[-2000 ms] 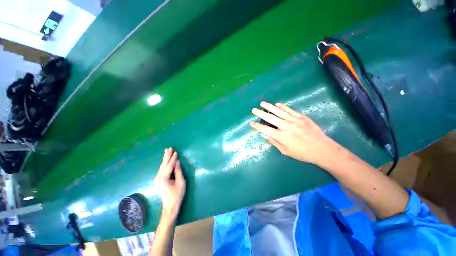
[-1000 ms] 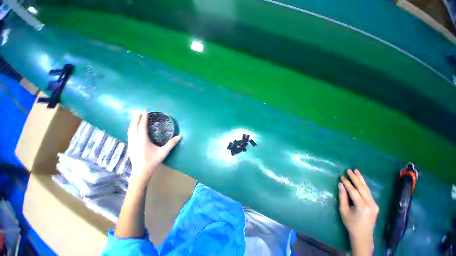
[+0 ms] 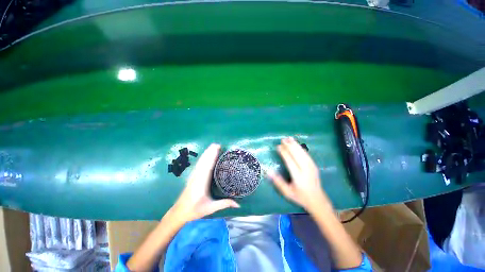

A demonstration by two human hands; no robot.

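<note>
The round screw dish, full of small grey grains, stands on the green bench in front of me. My left hand is at the dish's left side, fingers along its rim and thumb below it. My right hand is just right of the dish, fingers apart and slightly blurred, with a dark bit partly showing behind its fingers. A small pile of black plastic parts lies left of my left hand. The electric screwdriver, black with an orange section, lies to the right with its cord.
A heap of black parts lies at the far right, below a pale bar. A carton with silvery bubble-wrap bags is below the bench's front edge at left. Another brown carton is below at right.
The dish, with my left hand at it, has moved right along the bench, past the black pile to its right side. My right hand is now close to the dish. The view has turned.
</note>
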